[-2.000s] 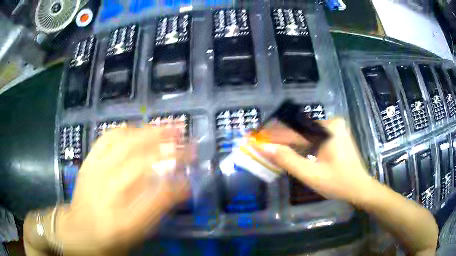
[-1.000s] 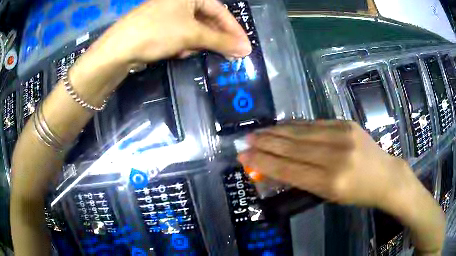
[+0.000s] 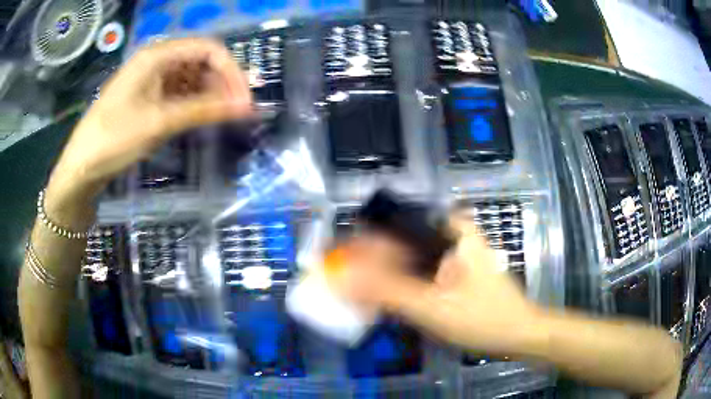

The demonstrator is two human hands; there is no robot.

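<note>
Black keypad phones (image 3: 364, 128) lie in two rows in a clear blister tray (image 3: 538, 156). The far row's rightmost phone (image 3: 479, 125) has blue-printed film on its screen; the phone left of it shows a bare dark screen. Near-row screens show blue print. My left hand (image 3: 175, 101) is over the far row, fingertips pinched on a clear film with blue print (image 3: 273, 175) that hangs below them, blurred. My right hand (image 3: 460, 288), blurred, is over the near row, holding a white-and-orange card (image 3: 331, 304) and a black block (image 3: 405, 226).
A second phone tray (image 3: 573, 195) lies at the right. A sheet with blue prints (image 3: 257, 11) is behind the main tray. A small fan (image 3: 66, 27) and a white disc with orange-red centre (image 3: 110, 37) are at the far left. A white surface (image 3: 655, 47) is at the far right.
My left hand has moved left off the rightmost far-row phone, whose screen was without blue film two seconds ago. My right hand has moved left and nearer. The view has shifted too.
</note>
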